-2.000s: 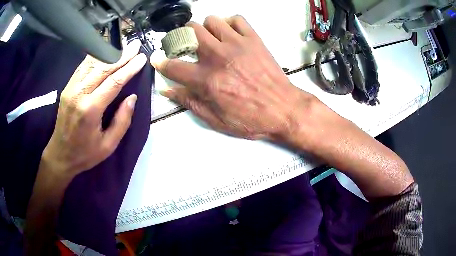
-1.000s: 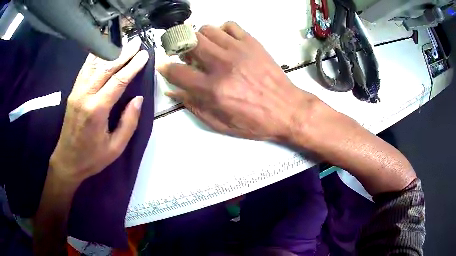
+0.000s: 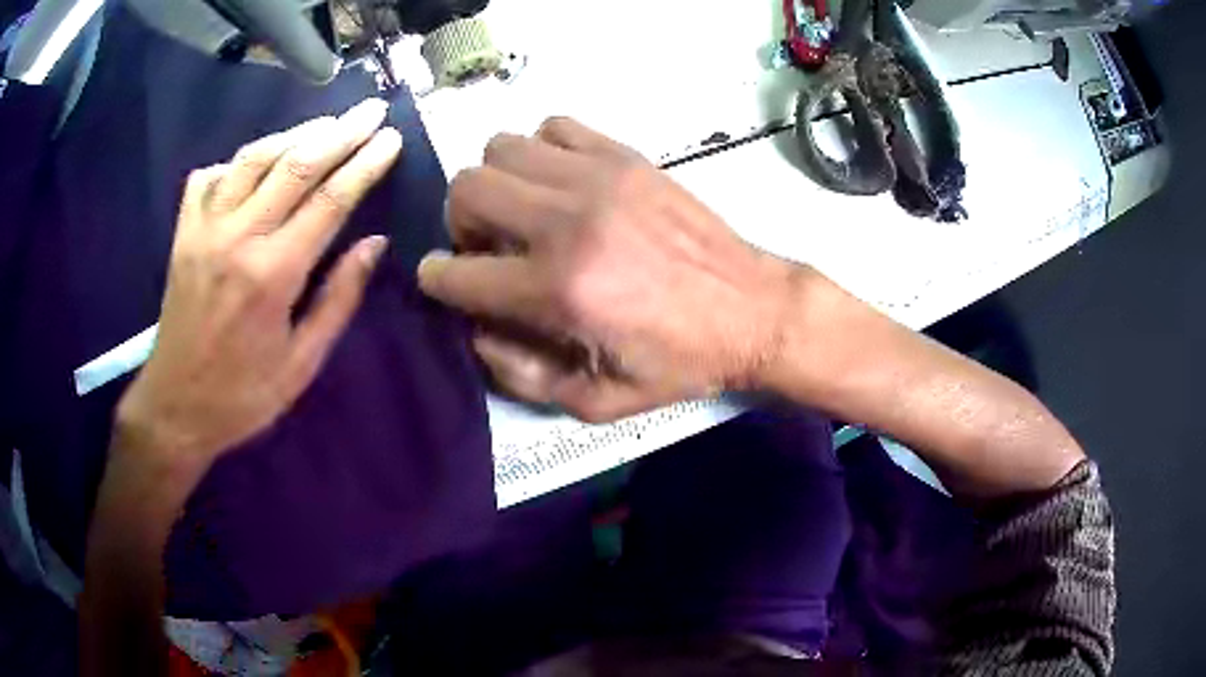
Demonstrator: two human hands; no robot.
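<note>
A dark purple garment panel [image 3: 357,463] lies over the left of the table, with its top edge by the needle area [image 3: 384,66]. A white strip [image 3: 117,360] shows on it, partly under my left hand. My left hand [image 3: 258,271] lies flat on the panel, fingers spread, fingertips just below the needle area. My right hand [image 3: 602,271] is at the panel's right edge, fingers curled, slightly blurred. Its thumb and index fingertips are near the cloth edge; whether they pinch it I cannot tell.
The grey sewing machine head [image 3: 271,33] is at top left, with a cream ribbed knob [image 3: 462,53] beside it. Dark shears [image 3: 880,119] and a red tool [image 3: 805,33] lie at top right. An orange basket [image 3: 347,632] with white pieces is below the table.
My right hand has moved down, away from the knob. The panel's right edge now spreads further right over the table. The view has shifted, so the machine sits higher.
</note>
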